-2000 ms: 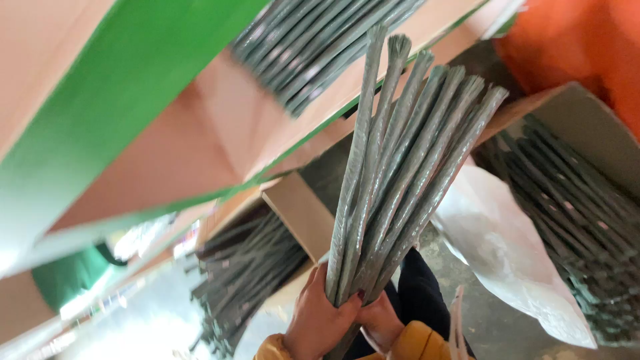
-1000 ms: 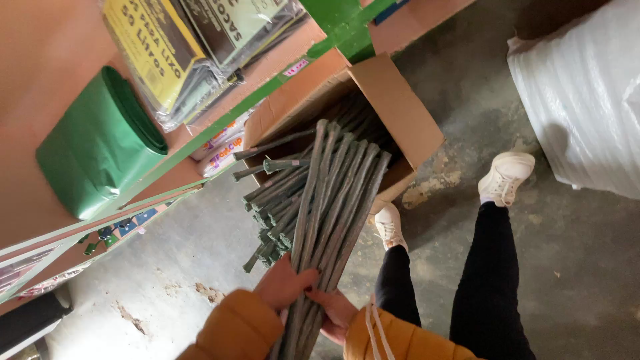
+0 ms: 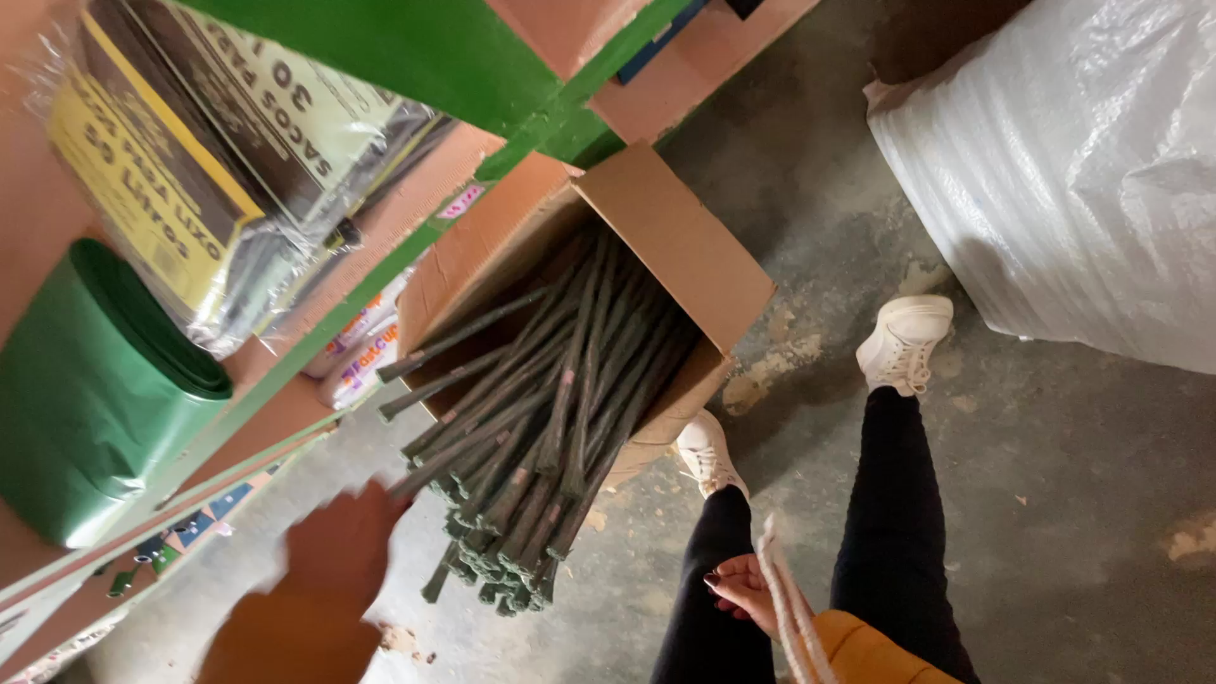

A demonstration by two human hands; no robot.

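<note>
Many thin, dark grey-green sticks with flared ends (image 3: 541,408) stand bundled in an open cardboard box (image 3: 679,247), their ends jutting out over the floor. My left hand (image 3: 347,541), blurred, is at the end of one stick at the bundle's left side; whether its fingers close on that stick is unclear. Lower right, my right hand (image 3: 746,594) has its fingers curled near my dark-trousered leg, with no stick in it. White cords (image 3: 788,608) hang beside that hand, over the yellow sleeve.
A green-edged shelf (image 3: 532,133) holds plastic-wrapped packs (image 3: 237,161) and a folded green plastic sheet (image 3: 104,389). Several printed bags (image 3: 366,356) lie lower down. A large bale in translucent plastic (image 3: 1073,180) stands at right. My white shoes (image 3: 907,342) are on the concrete floor.
The bunch of sticks that both hands held is no longer in them; the hands have come apart, the left to the bundle's left side, the right over by my leg.
</note>
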